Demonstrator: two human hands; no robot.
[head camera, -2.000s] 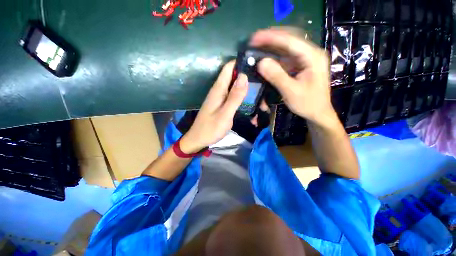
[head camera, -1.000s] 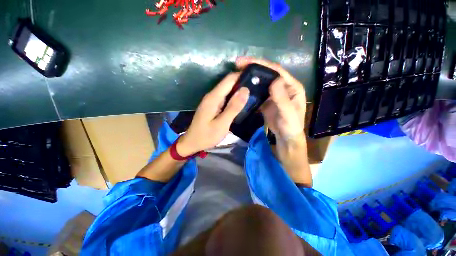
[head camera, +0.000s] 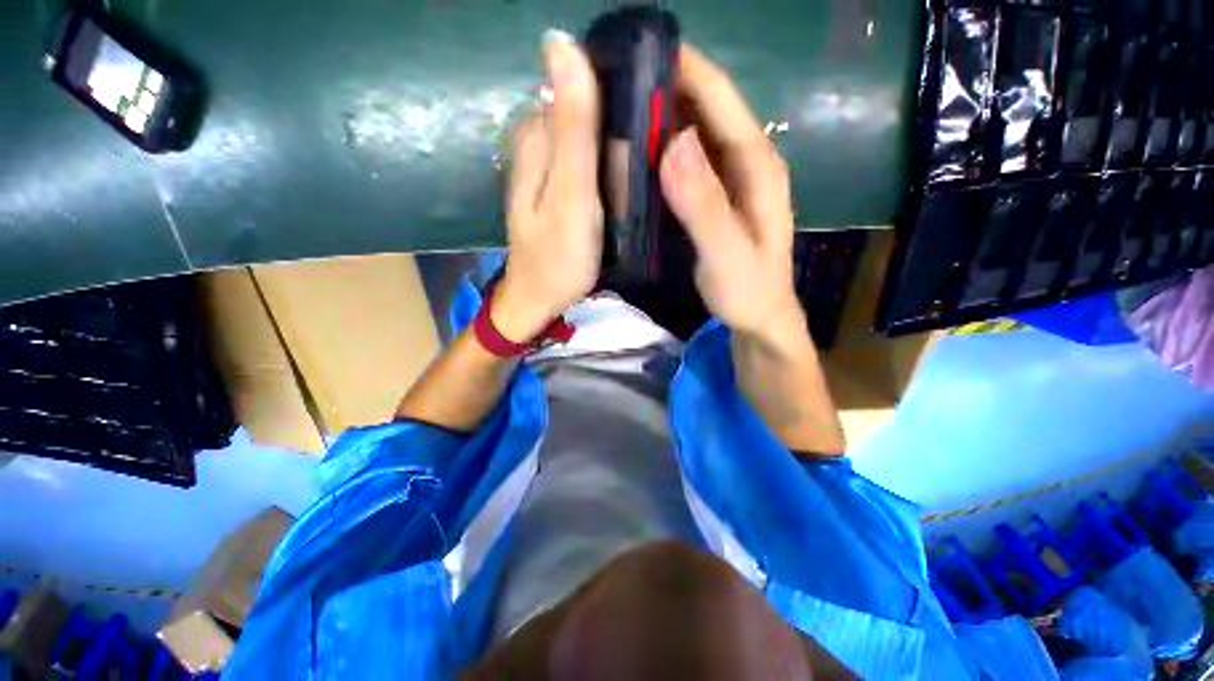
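A black phone body (head camera: 628, 146) is held upright on its side between my two hands, over the front edge of the dark green bench. A bright red strip shows along its right side. My left hand (head camera: 553, 200) holds its left side, with the fingers extended. My right hand (head camera: 735, 200) holds the right side, its thumb near the red strip. No green inside shows. A second phone (head camera: 127, 83) with a pale screen lies alone at the far left of the bench.
A shiny black blister tray (head camera: 1052, 146) is at the right, overhanging the bench edge. The green bench top (head camera: 346, 133) runs across the top. Below it are brown cartons (head camera: 349, 339), black trays (head camera: 93, 386) at the left, and blue stools (head camera: 1038, 545) at the lower right.
The phone has been turned, so its red-striped side now shows, and it sits higher in view. My right hand has moved to its right side. The red pile and blue triangle have left the view.
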